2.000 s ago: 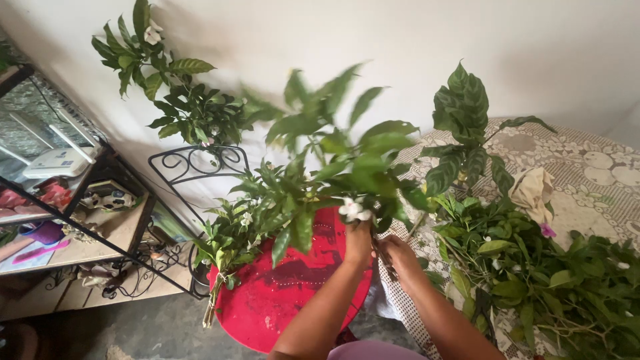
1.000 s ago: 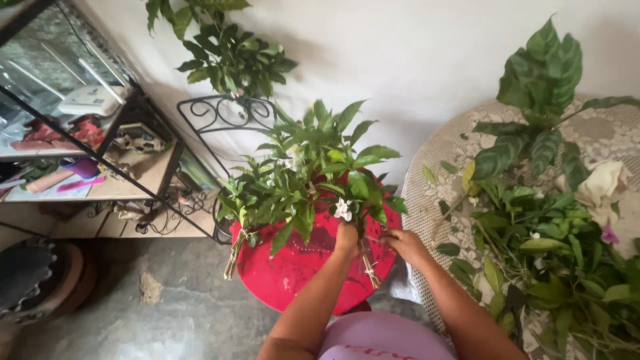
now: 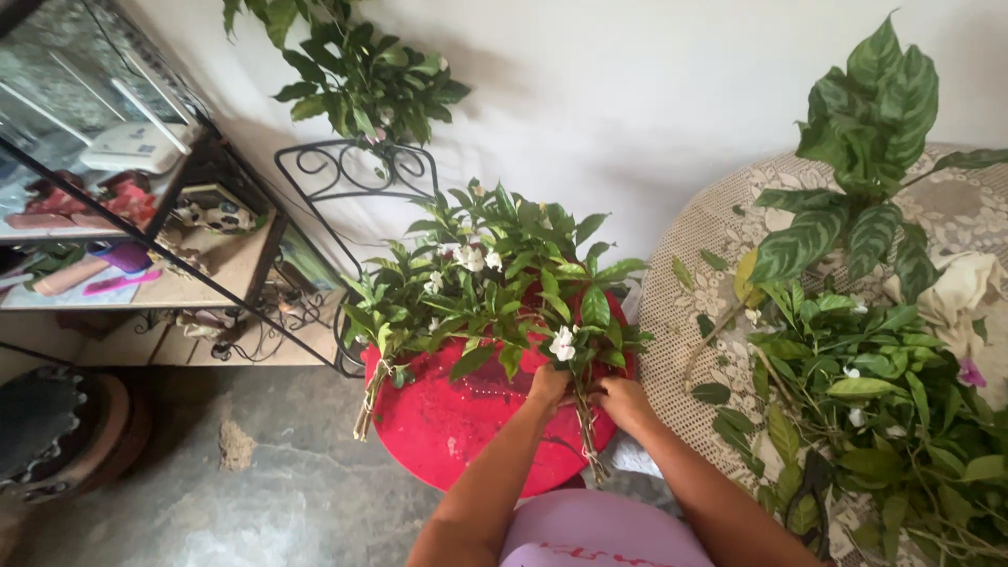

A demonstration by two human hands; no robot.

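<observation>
On the red round seat (image 3: 472,437) of a black metal chair lie leafy bunches with white flowers. My left hand (image 3: 551,387) is at the stems of the right bunch (image 3: 587,425), just under a white blossom (image 3: 563,344); its fingertips are partly hidden. My right hand (image 3: 622,400) touches the same stems from the right, fingers bent, and its grip is unclear. Another bunch (image 3: 370,402), its stems tied together, rests at the seat's left edge with its stem ends over the rim.
At right, a round table with a lace cloth (image 3: 685,315) holds a pile of leafy cuttings (image 3: 890,409) and a large-leaved plant (image 3: 874,157). A metal shelf (image 3: 228,287) with a white router (image 3: 134,147) stands left, a pot (image 3: 110,429) below it. More foliage (image 3: 370,79) is above the chair's back.
The bunch at my hands was held up above the seat and now lies lowered on it, stems toward me. Both hands have come down with it.
</observation>
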